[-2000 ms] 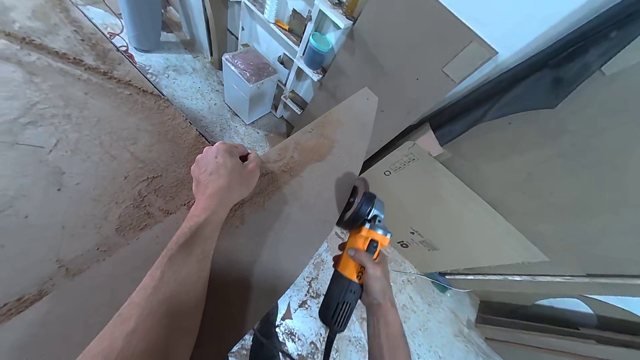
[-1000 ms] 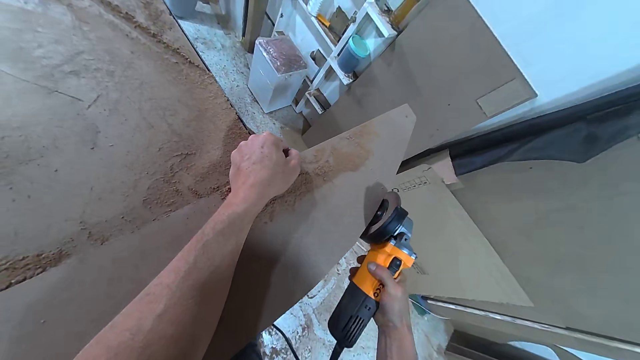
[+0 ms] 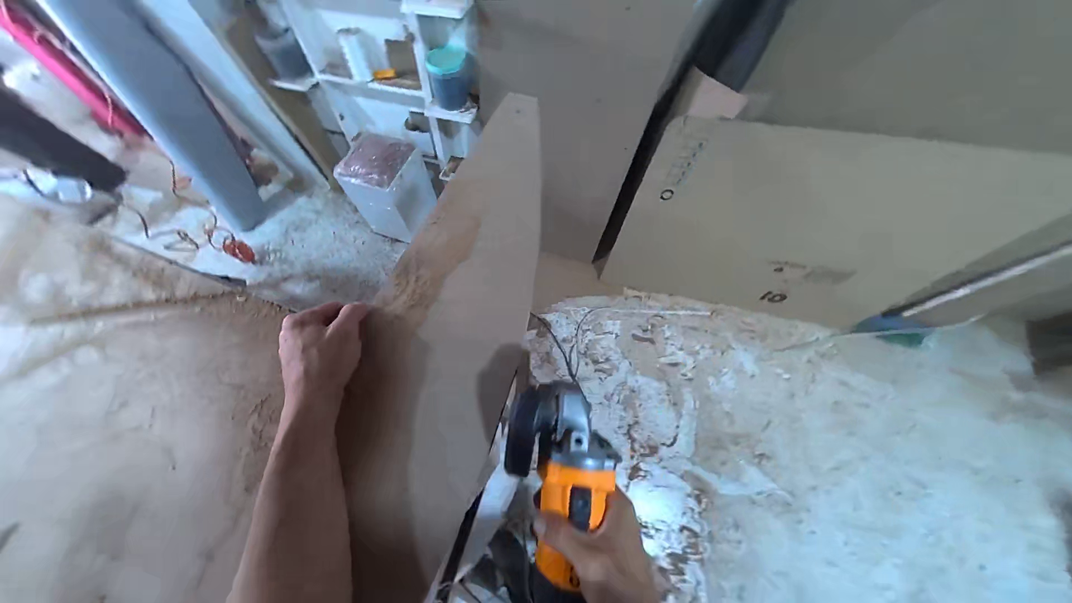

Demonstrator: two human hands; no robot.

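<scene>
My left hand (image 3: 322, 347) rests on the near-left edge of a long tapered brown board (image 3: 469, 335), fingers curled over it. Brown sawdust lies along the board beyond the hand. In my right hand (image 3: 599, 544) is an orange and black angle grinder (image 3: 578, 490), gripped round its body. The grinder's dark disc (image 3: 522, 431) stands upright at the board's right edge; whether it touches the edge I cannot tell. The lower part of the grinder is partly hidden by my hand and the frame's end.
A dusty work surface (image 3: 126, 419) spreads at left. Beyond are a white bin (image 3: 389, 193), white shelves (image 3: 377, 88) with a teal-lidded tub (image 3: 448, 75), and a grey post (image 3: 167, 117). Large boards (image 3: 796, 209) lean at right. A cable (image 3: 557, 339) crosses the debris-strewn floor (image 3: 821, 469).
The view has turned a lot, showing more floor at right. My right hand has brought the grinder back along the board's right edge, farther from its pointed tip. The left hand still rests on the board.
</scene>
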